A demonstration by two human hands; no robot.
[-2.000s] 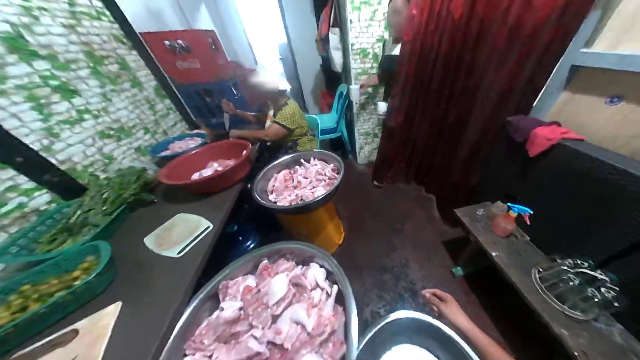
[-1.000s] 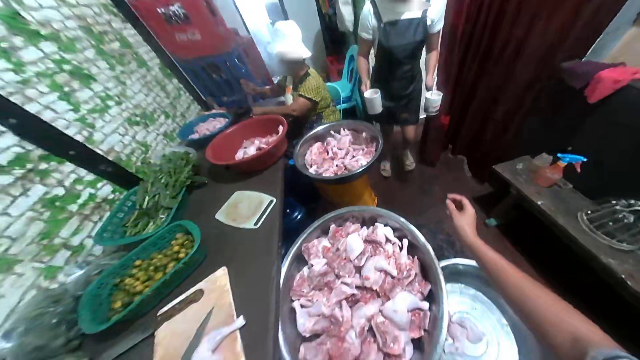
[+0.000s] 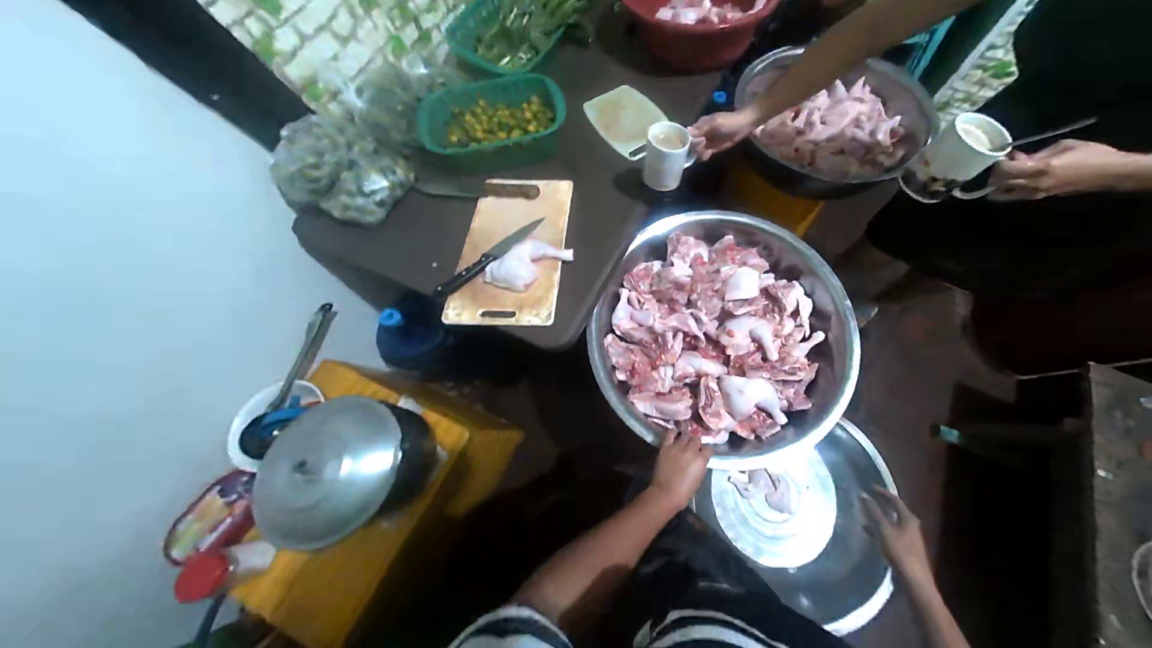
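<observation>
My left hand [image 3: 681,463] rests with its fingertips at the near rim of a metal basin [image 3: 850,360] heaped with raw chicken pieces [image 3: 720,342]; whether it grips the rim is not clear. Below it, my right hand [image 3: 891,522] is at the right side of a second metal basin [image 3: 864,576], fingers apart and holding nothing visible. That basin has a chicken piece [image 3: 765,490] in it. On a wooden cutting board [image 3: 531,306] lie a raw chicken leg [image 3: 517,268] and a black-handled knife [image 3: 490,256]. A person's hand [image 3: 724,132] holds a white mug [image 3: 666,157] over the dark table.
The person's other hand [image 3: 1044,171] holds another white cup [image 3: 967,144] beside a third basin [image 3: 922,135] of chicken. Green baskets [image 3: 490,157] and plastic bags [image 3: 342,171] stand at the table's back. At left, a lidded pot [image 3: 328,472] sits on a yellow crate [image 3: 351,576]. A wooden bench [image 3: 1120,450] stands at right.
The person with the two cups has come closer; one cup is now over the table. My right hand has lowered to the second basin. My left hand has come into view, as the view tilted down.
</observation>
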